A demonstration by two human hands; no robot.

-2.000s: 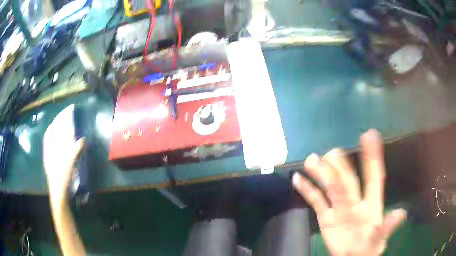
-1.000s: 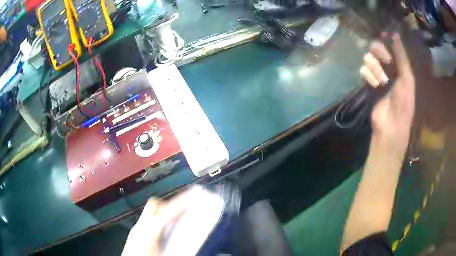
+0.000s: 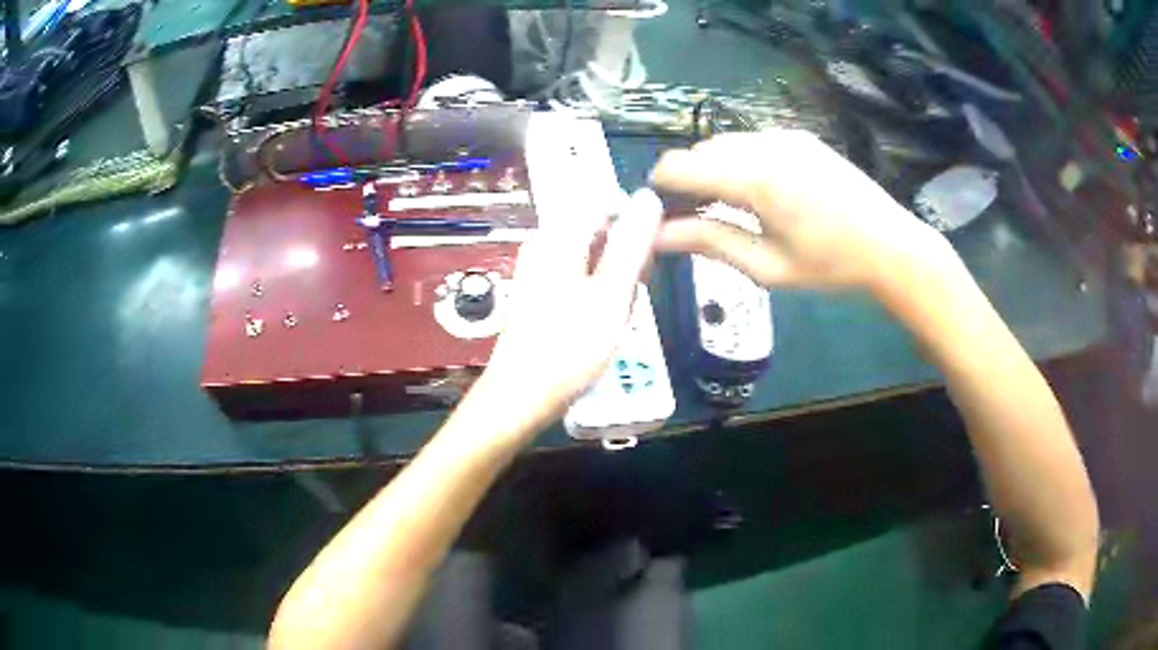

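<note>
The white power strip (image 3: pixel 629 400) lies along the right side of the dark-red test box (image 3: pixel 311 260). A dark-blue charger unit with a pale label face (image 3: pixel 730 311) lies on the bench just right of the strip. My left hand (image 3: pixel 559 311) is over the middle of the strip, fingers pointing up and away. My right hand (image 3: pixel 806 210) is bent over the charger's far end, fingertips close to my left fingertips above the strip. The hands hide the charger's far end and part of the strip. Whether anything small is between the fingers cannot be told.
Blue pens (image 3: pixel 438 227) lie on the box panel near the selector knob (image 3: pixel 474 295). Red leads (image 3: pixel 419 57) run up behind it. A pale oval item (image 3: pixel 959 194) and blurred cords lie at the right rear. The bench's front edge runs below the box.
The charger that my left hand held near the front edge now lies right of the strip. My right hand has come back from the far right, and both hands meet over the strip.
</note>
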